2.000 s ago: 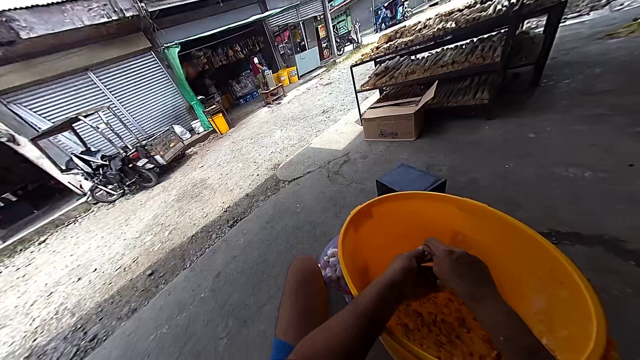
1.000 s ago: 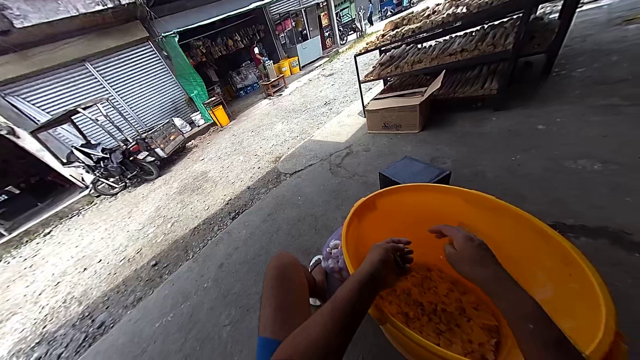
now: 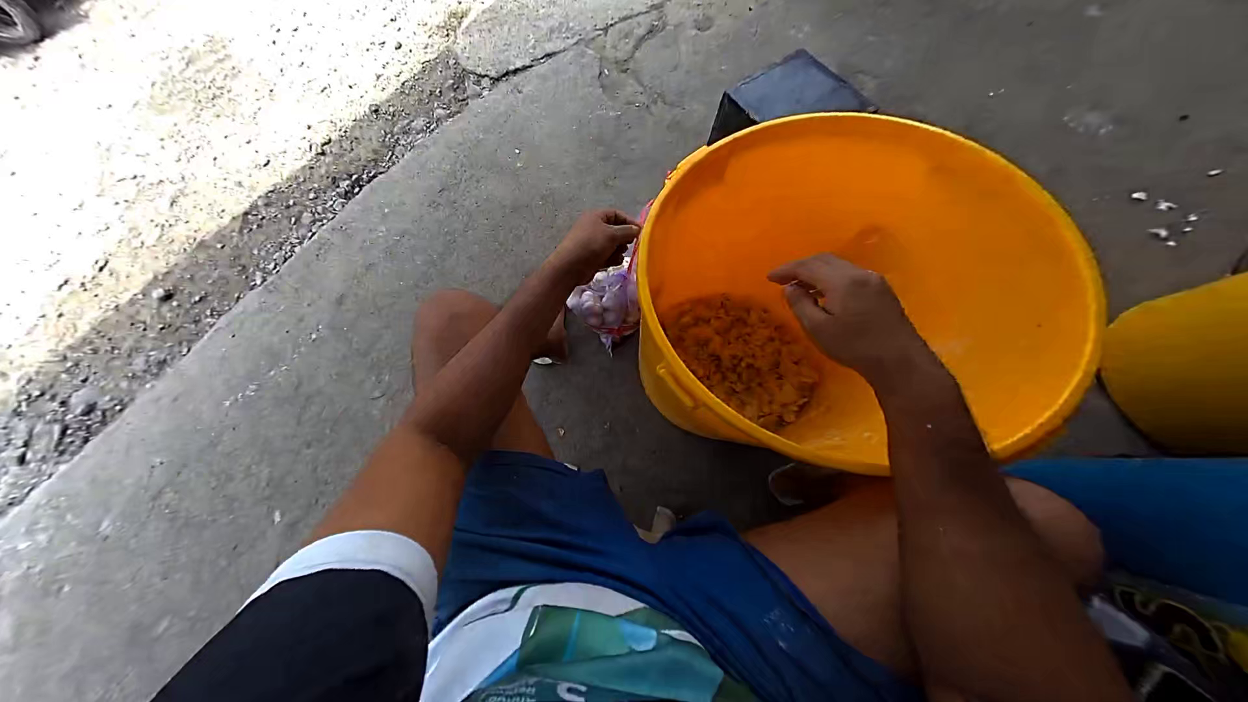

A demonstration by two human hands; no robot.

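A large yellow plastic tub (image 3: 975, 283) stands tilted in front of my knees, with small orange-lit pieces (image 3: 746, 361) piled low in it. My left hand (image 3: 597, 241) is just outside the tub's left rim, its fingertips at the top of a mesh bag of garlic bulbs (image 3: 606, 297) that rests against the tub's outer wall. Whether those fingers pinch the mesh is unclear. Over the tub's opening is my right hand (image 3: 838, 297), above and right of the pieces, fingers bent and apart, with nothing visible in it.
Behind the tub stands a dark box (image 3: 795, 90). A second yellow container (image 3: 1185, 366) is at the right, beside a blue surface (image 3: 1150, 522). White scraps (image 3: 1160, 234) lie on the concrete floor (image 3: 390, 263). Gravel (image 3: 263, 229) borders the slab at the left.
My left hand has moved out of the tub to the garlic bag beside it. My right hand remains over the tub. The view has tilted well down.
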